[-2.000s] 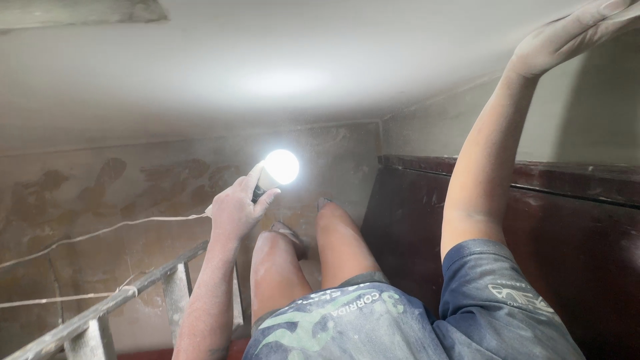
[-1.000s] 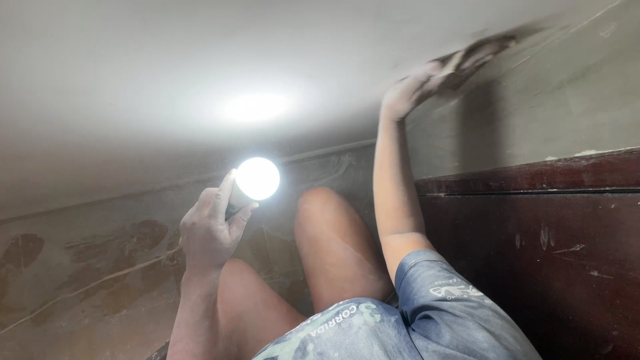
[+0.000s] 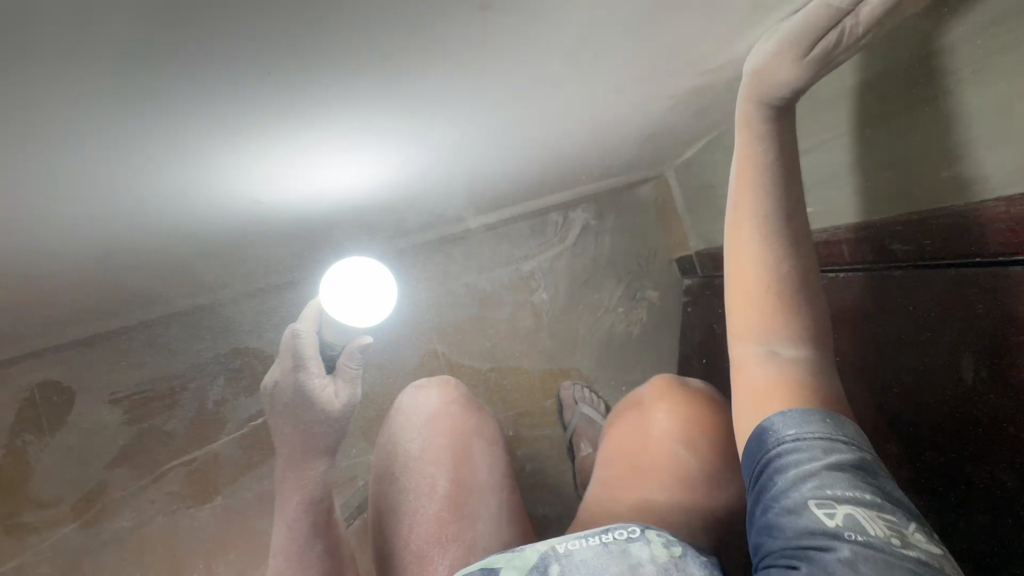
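A lit light bulb (image 3: 358, 292) glows in my left hand (image 3: 312, 380), its dark base held between thumb and fingers. The glow falls on the pale, smooth surface (image 3: 320, 160) above it. At the upper right my right hand (image 3: 808, 48) is raised against that surface, dusty and bent back at the wrist. Its fingers run toward the top edge, and whether something lies under the palm cannot be seen.
A dark red wooden panel (image 3: 920, 360) with a ledge stands at the right, below a greenish wall (image 3: 824, 168). A patchy plastered wall (image 3: 200, 424) lies at the left, with a thin cable (image 3: 200, 452) across it. My bent knees and a sandalled foot (image 3: 584, 424) are below.
The view has shifted. My right hand, blurred over a dark strip along the surface's edge one second ago, now shows higher and farther right. The lit bulb stays in my left hand.
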